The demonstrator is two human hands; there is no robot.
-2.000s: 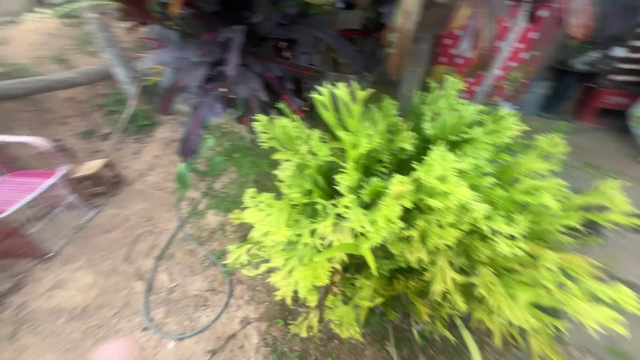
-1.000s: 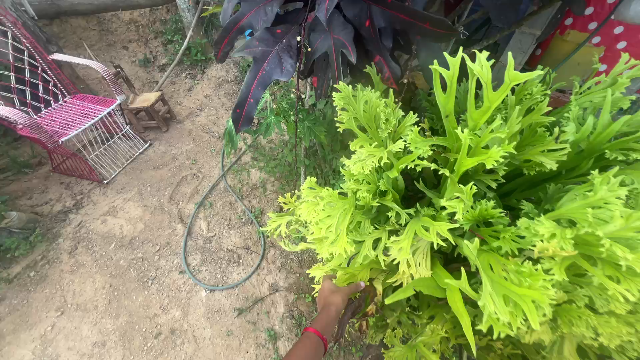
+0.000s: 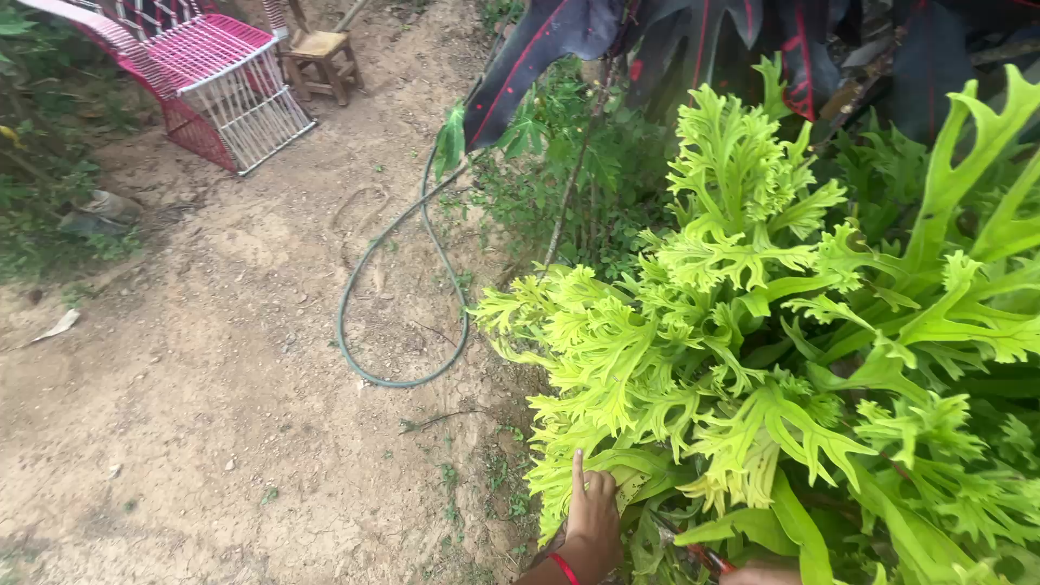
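Observation:
My left hand [image 3: 593,508], with a red band at the wrist, is at the lower edge of a bright yellow-green fern with forked, crested fronds [image 3: 731,325]. Its index finger points up while the other fingers curl at a pale, brown-spotted leaf [image 3: 630,486]. Low in the frame, partly behind fronds, my right hand [image 3: 760,575] is closed on a tool with red handles [image 3: 711,559], perhaps pruning shears; its front end lies among the leaves near my left hand and is mostly hidden.
A green hose [image 3: 345,305] lies looped on the dirt ground [image 3: 203,406]. A pink and white woven chair [image 3: 211,57] and a small wooden stool [image 3: 318,45] stand at the upper left. Dark purple leaves with red veins [image 3: 540,61] overhang the fern.
My left hand now has its index finger extended by the fern's lower leaves. My right hand and the red-handled tool have come into view. The view has shifted.

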